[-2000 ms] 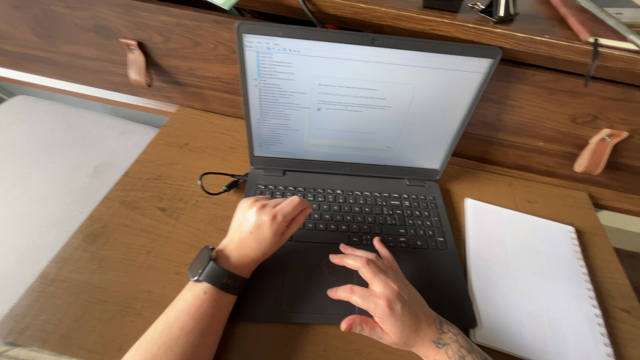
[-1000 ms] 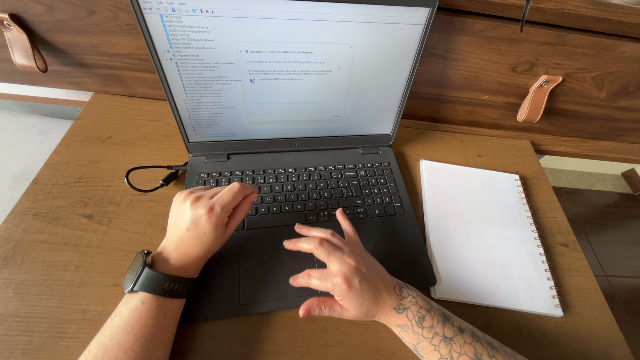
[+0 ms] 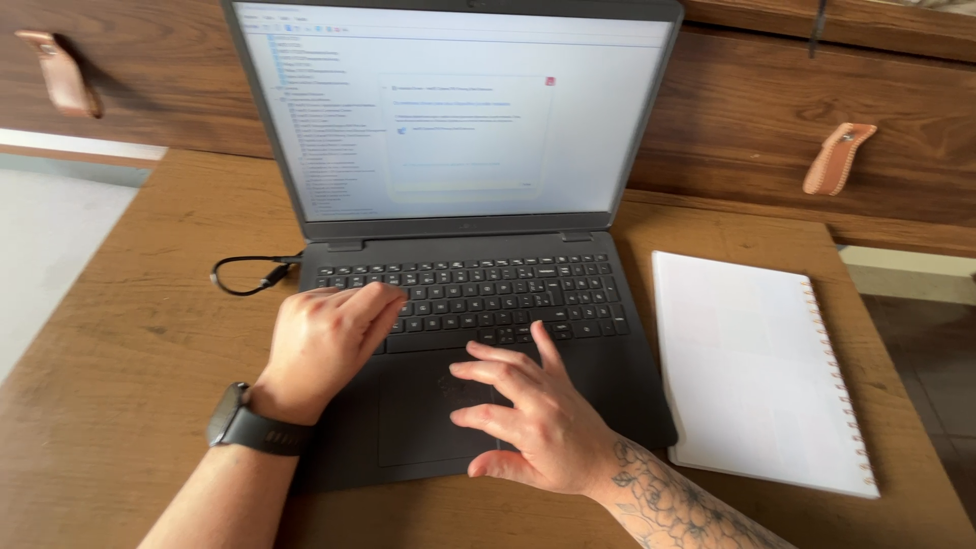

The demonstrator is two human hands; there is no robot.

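Note:
A dark laptop stands unfolded on the wooden desk, its screen [image 3: 473, 152] lit with a list and a dialog window. My left hand [image 3: 332, 347], curled, is over the left side of the keyboard [image 3: 488, 301]; its fingertips are partly hidden, and I cannot tell whether it holds anything. A black smartwatch [image 3: 255, 423] is on that wrist. With fingers spread and nothing held, my right hand [image 3: 526, 419] is over the touchpad [image 3: 427, 419]; whether it touches the surface is unclear. The little finger reaches toward the keyboard's lower edge.
Right of the laptop lies a white spiral notebook [image 3: 762, 374]. A short black cable [image 3: 244, 276] loops out from the laptop's left side. Behind are wooden drawer fronts with leather pulls [image 3: 839, 158]. The desk's wooden top [image 3: 137, 366] extends to the left.
The view has shifted since two seconds ago. Both hands remain over the laptop in much the same poses, with no plain change of what they hold.

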